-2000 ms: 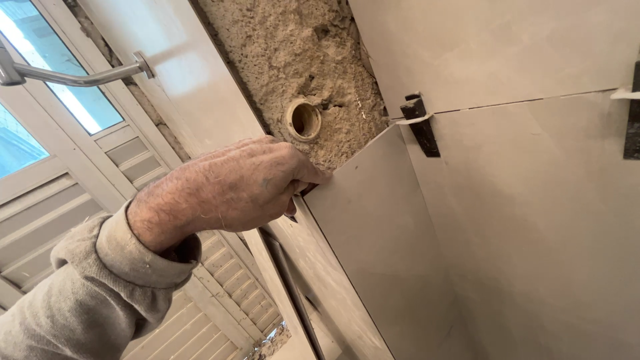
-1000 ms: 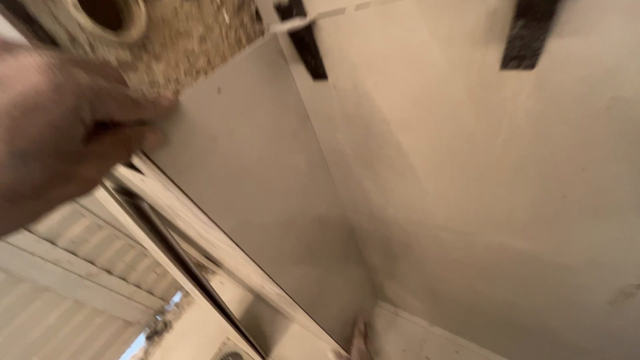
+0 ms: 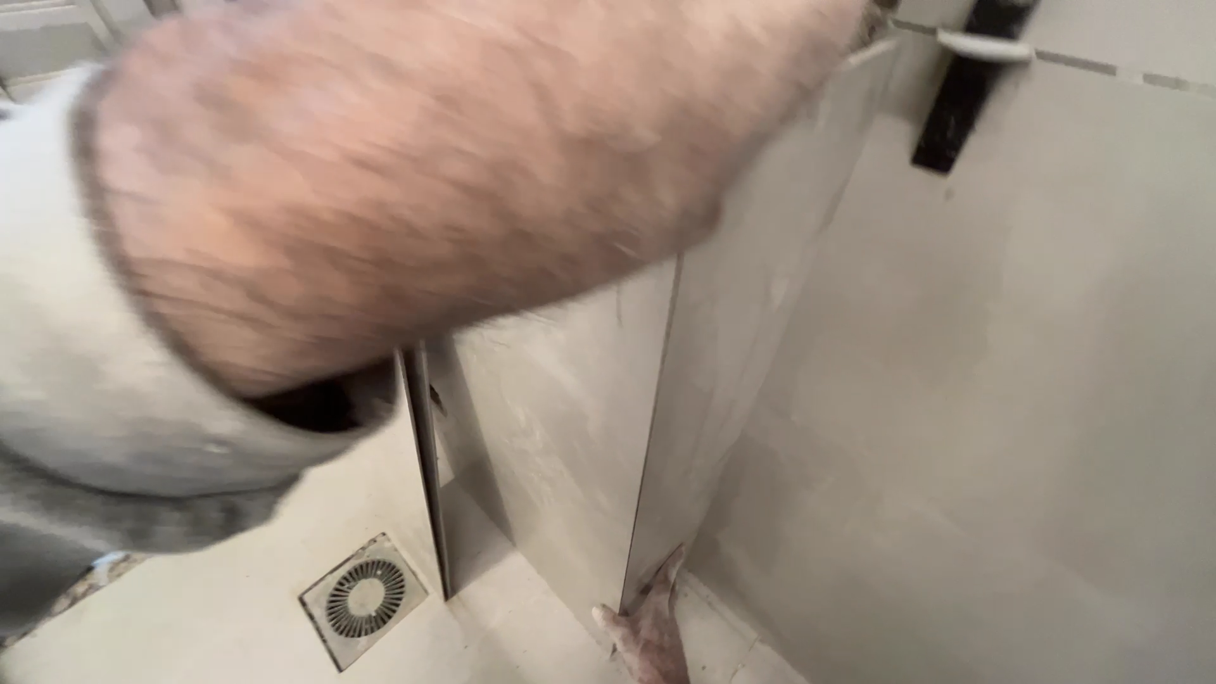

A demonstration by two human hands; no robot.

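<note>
My left forearm, bare below a pushed-up light sleeve, crosses the upper left, blurred and close. It reaches toward the top of a narrow beige wall tile; the fingers of that hand do not show. This upright tile stands at an angle beside the large-tiled wall, forming a corner with a pale face on its left. Low down, my right hand grips the bottom corner of the narrow tile, thumb on the left and a finger on the right side of its edge.
A square floor drain with a round grate lies in the light floor at lower left. Near it rises a thin upright panel edge. At top right a black wedge sits in a white levelling clip at the wall joint.
The view has swung down, bringing the floor drain into sight. My left hand, earlier at the tile's upper corner, no longer shows its fingers. My right hand shows more at the tile's bottom.
</note>
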